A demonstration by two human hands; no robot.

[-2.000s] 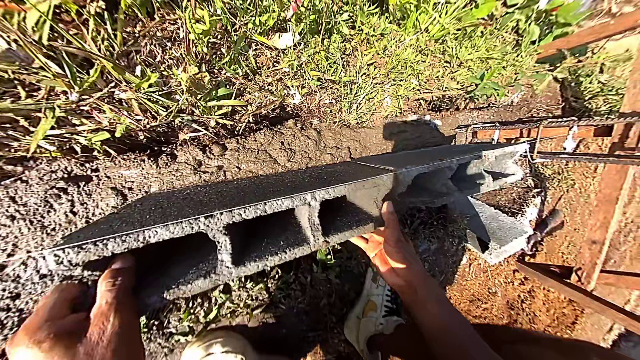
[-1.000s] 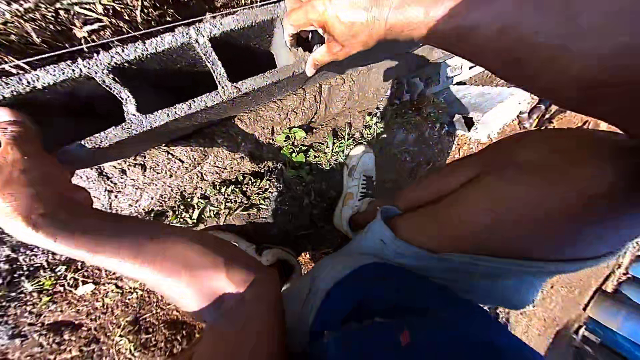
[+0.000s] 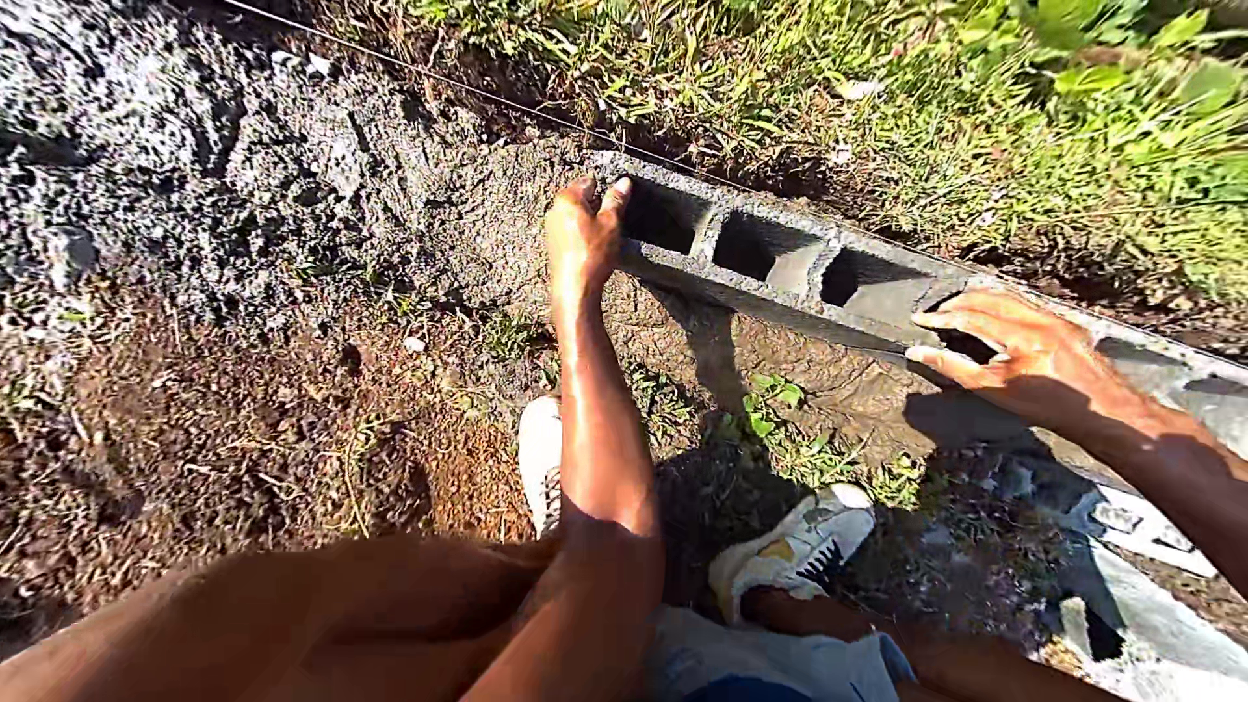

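A hollow concrete block (image 3: 770, 283) lies along a strip of mortar, its open cells facing up. My left hand (image 3: 585, 229) grips the block's left end, with the thumb at the rim of the end cell. At the block's other end, my right hand (image 3: 1004, 351) spans the joint with its fingers at a cell opening. More concrete blockwork (image 3: 1150, 366) continues to the right, partly behind my right arm. A taut string line (image 3: 468, 88) runs close along the far edge of the blocks.
Rough grey mortar (image 3: 390, 195) spreads to the left of the block. Grass (image 3: 877, 117) grows beyond the string. My shoes (image 3: 795, 546) stand on the near soil. A broken concrete piece (image 3: 1141, 604) lies at lower right.
The block, earlier held with its cells facing towards me, now lies in line with the neighbouring blockwork. Both hands remain at its ends. The view has shifted strongly.
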